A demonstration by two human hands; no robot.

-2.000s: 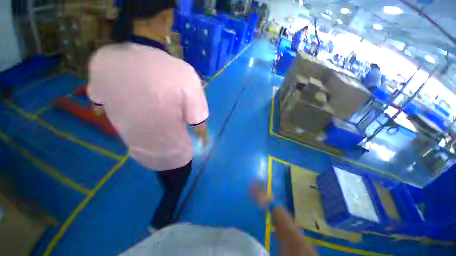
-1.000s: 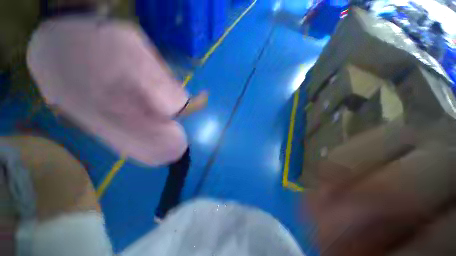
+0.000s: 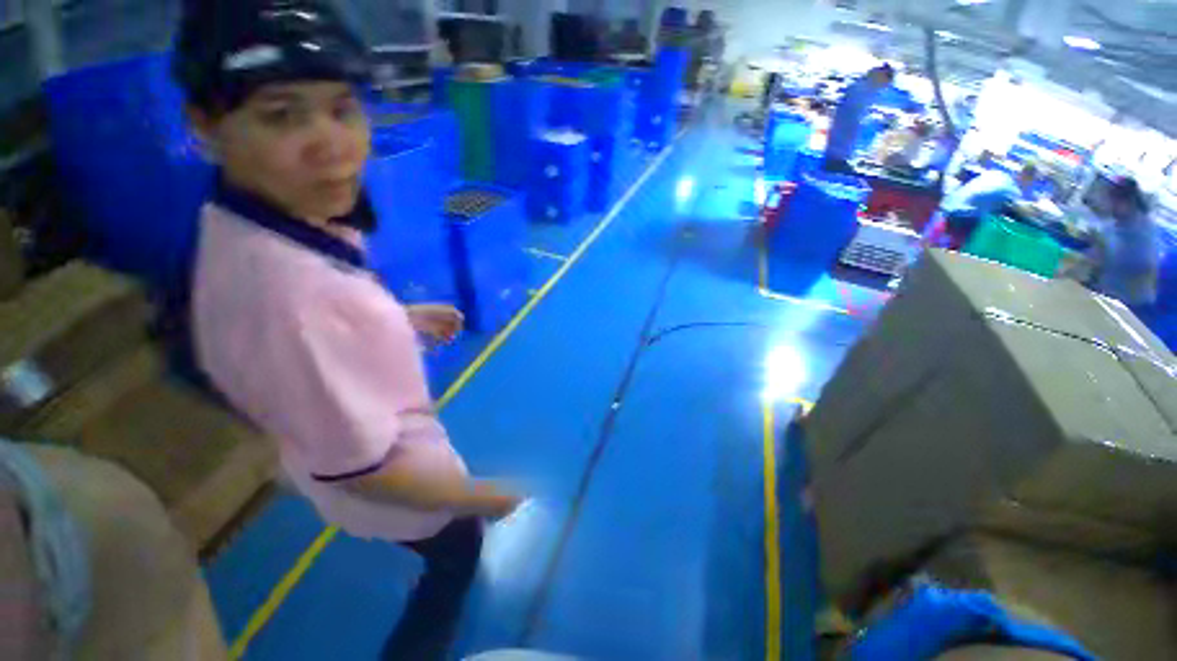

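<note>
Neither of my hands is in view. A blurred skin-coloured shape with a pale band, perhaps part of my left arm, is cut off at the lower left edge. A person in a pink shirt (image 3: 310, 362) and dark cap stands just ahead on the left, turned towards me, one hand low at the side. A large brown carton (image 3: 942, 413) stands close on the right. Part of an open carton and a bright blue thing (image 3: 955, 626) show below it, cut off by the bottom edge.
A blue floor aisle (image 3: 645, 478) with yellow lines runs ahead. Stacked brown cartons (image 3: 194, 452) stand on the left. Tall blue bins (image 3: 562, 174) line the left side. At the back right, several people work by benches, near a blue bin (image 3: 813, 233) and a crate (image 3: 878, 249).
The person in pink has turned from facing away to facing me. The view has moved along the aisle and lifted. My right hand, seen two seconds ago, is out of view.
</note>
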